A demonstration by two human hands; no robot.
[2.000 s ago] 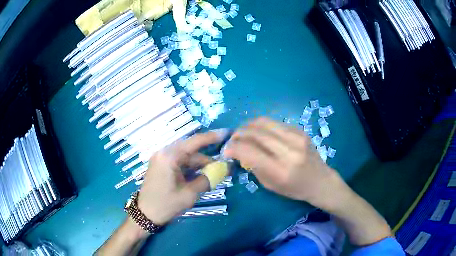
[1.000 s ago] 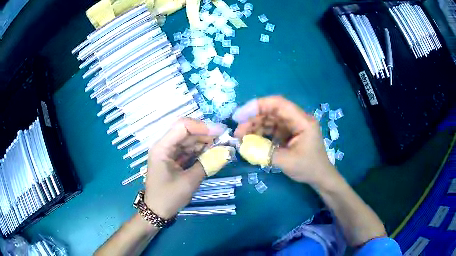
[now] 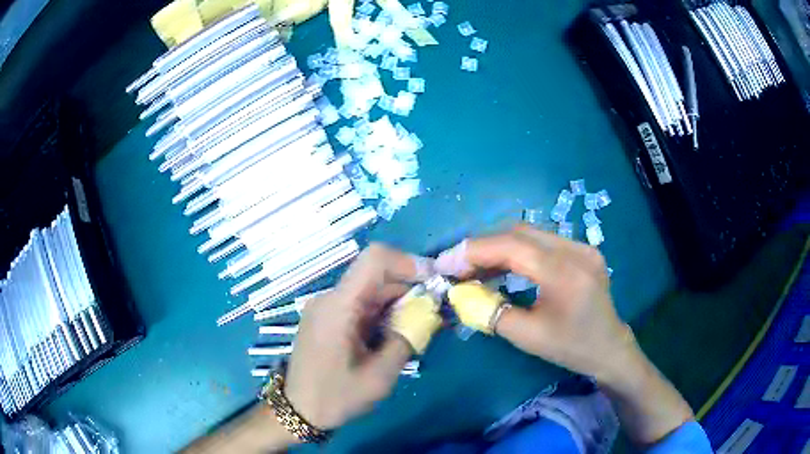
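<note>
My left hand [image 3: 355,328] and my right hand [image 3: 551,297] meet fingertip to fingertip at the lower middle. Both thumbs wear yellow wraps and the index fingertips have pale covers. A small pale, shiny piece [image 3: 436,285] is pinched between the fingertips; it is too small and blurred to tell whether it is a clear square or a shaft end. A slanting row of silvery shafts [image 3: 266,168] lies left of my hands, with several more shafts partly hidden under my left hand. Clear squares [image 3: 384,151] lie in a pile beyond my hands.
A smaller group of clear squares [image 3: 593,217] lies beyond my right hand. Black trays with shafts stand at the left [image 3: 111,284] and right [image 3: 653,191]. A yellow holder [image 3: 182,22] is at the row's far end. A clear plastic bag [image 3: 67,439] lies lower left.
Since a second ago, both hands have moved down and right, and their fingertips have closed together. Shaft ends now show left of my left hand.
</note>
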